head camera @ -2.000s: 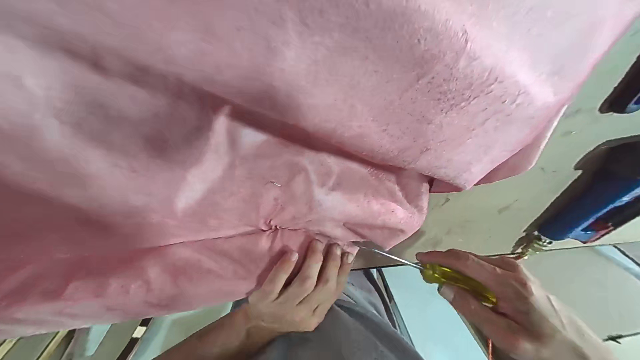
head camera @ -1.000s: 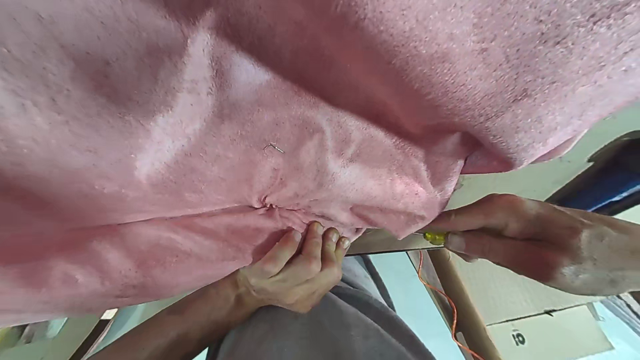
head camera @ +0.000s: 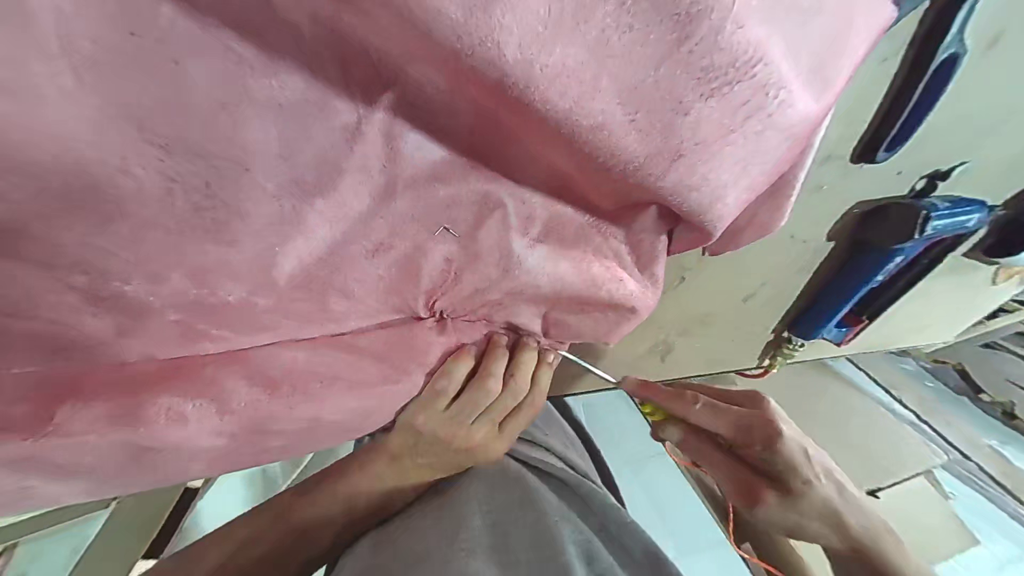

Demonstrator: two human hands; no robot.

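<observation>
Pink upholstery fabric (head camera: 336, 200) fills the upper left of the view, with gathered folds meeting at a pucker along a seam. My left hand (head camera: 472, 400) presses its fingertips flat on the fabric's lower edge, just right of that pucker. In my right hand (head camera: 744, 448) is a screwdriver (head camera: 588, 366) with a yellow handle, mostly hidden by the fingers. Its metal shaft points left, and the tip reaches the fabric edge beside my left fingertips. A loose bent staple (head camera: 446, 230) lies on the fabric above the pucker.
On the pale work surface (head camera: 704, 312) at the right lies a blue pneumatic tool (head camera: 888, 264) with a hose fitting. A dark and blue tool handle (head camera: 916, 88) is above it. An orange cord (head camera: 730, 520) hangs below the table edge. Cardboard (head camera: 848, 416) is at the lower right.
The screwdriver's shaft, hidden one second ago, shows again as my right hand sits farther from the fabric edge. My left hand stays on the fabric.
</observation>
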